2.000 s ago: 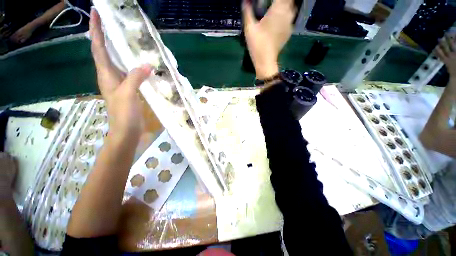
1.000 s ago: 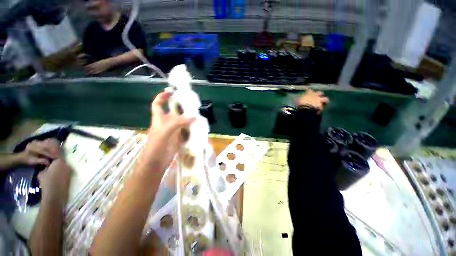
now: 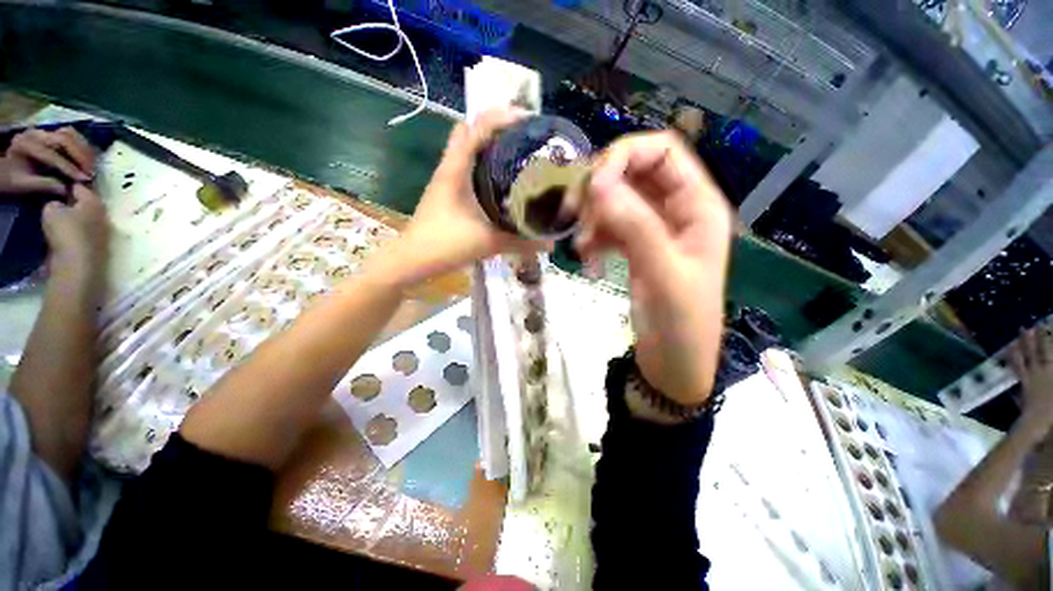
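Observation:
My left hand (image 3: 456, 214) holds a black cylindrical housing (image 3: 500, 162) at the upper centre, its round end turned toward me. An adhesive gasket strip (image 3: 508, 393) runs upright behind and below the housing, apparently held in the same hand. My right hand (image 3: 658, 219) pinches a tan adhesive gasket (image 3: 540, 191) with a dark cut-out at its right edge. The gasket lies over the housing's end; whether it is stuck down I cannot tell.
A hole-punched white sheet (image 3: 398, 387) lies on the brown board. Stacked gasket sheets (image 3: 219, 300) lie left, near a black-handled tool (image 3: 219, 191). Dark housings (image 3: 745, 341) stand behind my right wrist. Neighbouring workers' arms show left and right. The green conveyor (image 3: 289, 127) runs behind.
My right hand has come back from the conveyor to the gasket. A black housing is now in my left hand with the strip. The view has tilted.

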